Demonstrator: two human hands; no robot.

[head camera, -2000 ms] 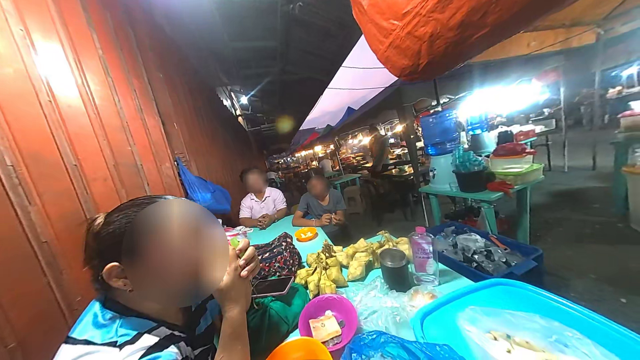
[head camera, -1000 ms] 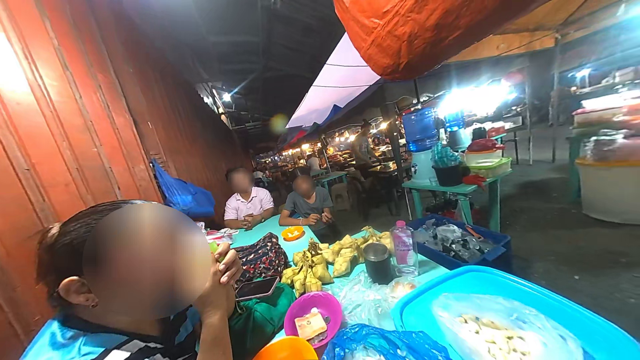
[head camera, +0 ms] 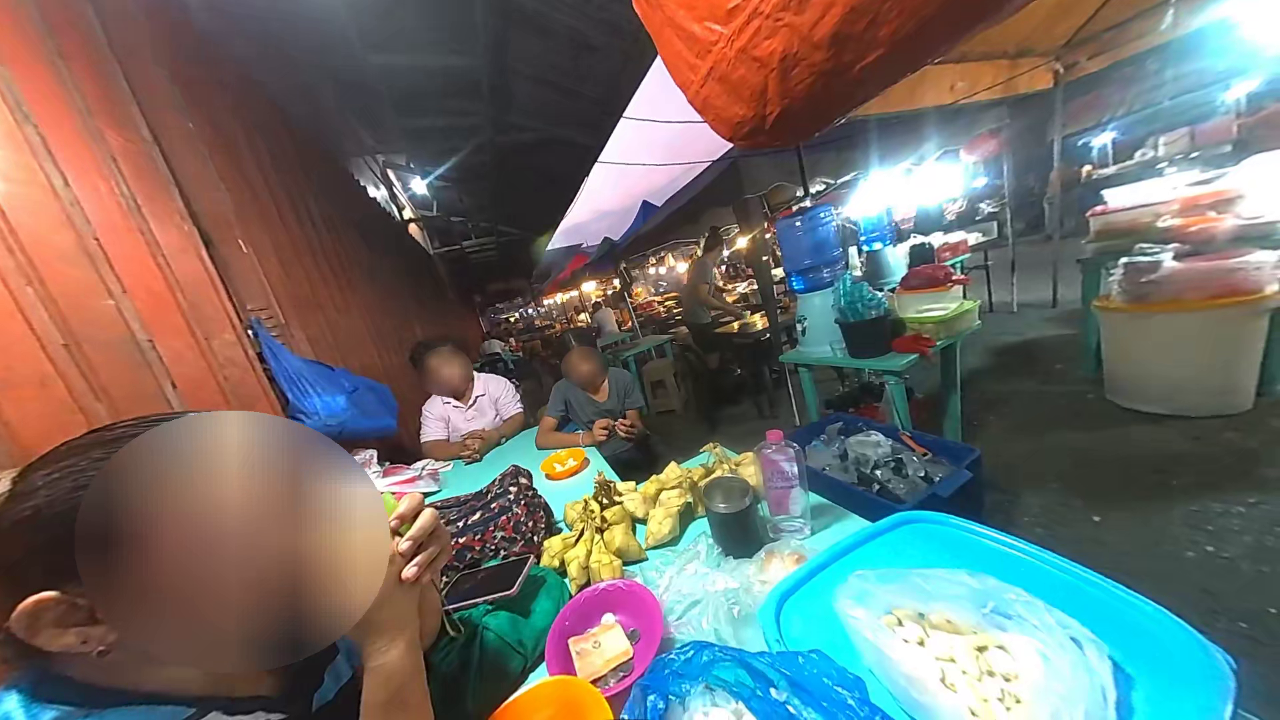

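Note:
Neither of my hands shows in the head view. Closest to the camera are a light-blue plastic tub (head camera: 1130, 640) with a clear bag of pale food pieces (head camera: 960, 650) in it, a blue plastic bag (head camera: 750, 685), and a magenta bowl (head camera: 638, 600) holding a banknote and coins. The rim of an orange bowl (head camera: 550, 700) shows at the bottom edge. Beyond them, woven-leaf pouches (head camera: 605, 525) lie heaped beside a dark cup (head camera: 733, 520) and a clear bottle with a pink cap (head camera: 783, 485).
A person (head camera: 400, 620) at near left raises a hand with something green to the face. Two people sit at the table's far end. A phone (head camera: 488, 582) lies on green cloth. A blue crate (head camera: 885, 465) stands right of the table (head camera: 480, 470), before a green stand (head camera: 870, 365) with a water dispenser.
The view has shifted somewhat to the right since the earliest frame. Nothing on the table has plainly moved; the near person's hand stays raised by the face.

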